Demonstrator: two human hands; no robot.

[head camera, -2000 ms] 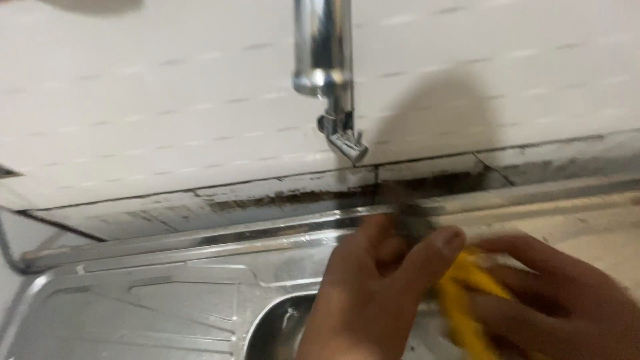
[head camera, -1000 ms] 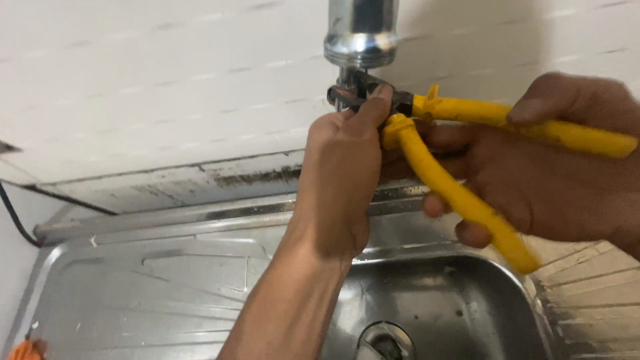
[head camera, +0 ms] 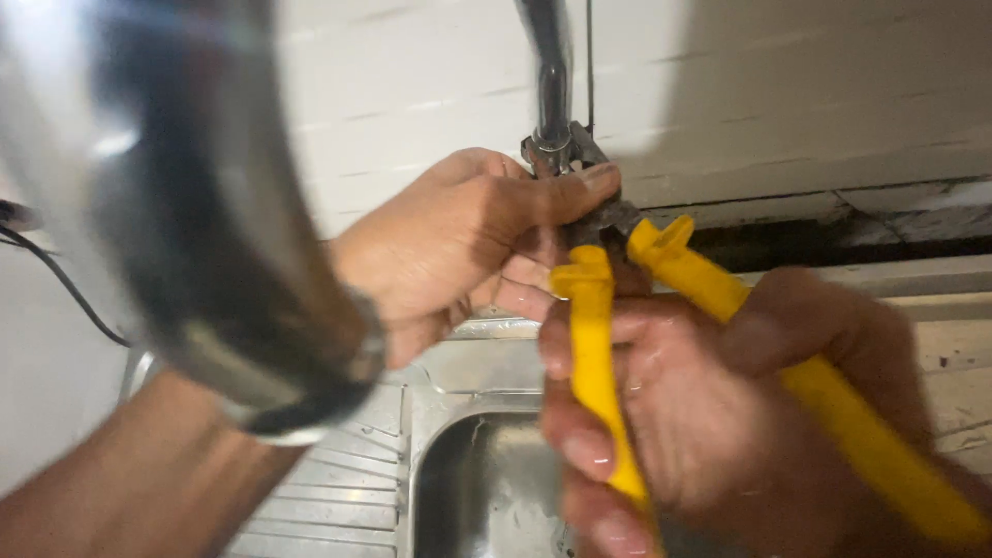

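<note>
Yellow-handled pliers [head camera: 593, 318] are in my right hand [head camera: 721, 387], whose fingers wrap one handle while the thumb lies on the other; the handles are spread apart. My left hand [head camera: 465, 225] pinches the metal head of the pliers between thumb and fingers, close to a small fitting [head camera: 550, 151] at the lower end of a chrome pipe [head camera: 552, 93]. The fingers partly hide the jaws, so their exact grip on the fitting cannot be told. A large, blurred chrome tube [head camera: 209, 232] looms in front of my left forearm.
Below the hands lies a stainless steel sink basin [head camera: 496, 480] with a ribbed drainboard [head camera: 333, 488] on its left. Behind is a white tiled wall [head camera: 418, 70] with a dark, stained strip [head camera: 775, 236] along its base. A black cable [head camera: 62, 283] hangs at the left.
The view has shifted much closer to the chrome parts. Two seconds ago both hands were below the tap fitting; they have since come up to it with the pliers, whose handles remain spread.
</note>
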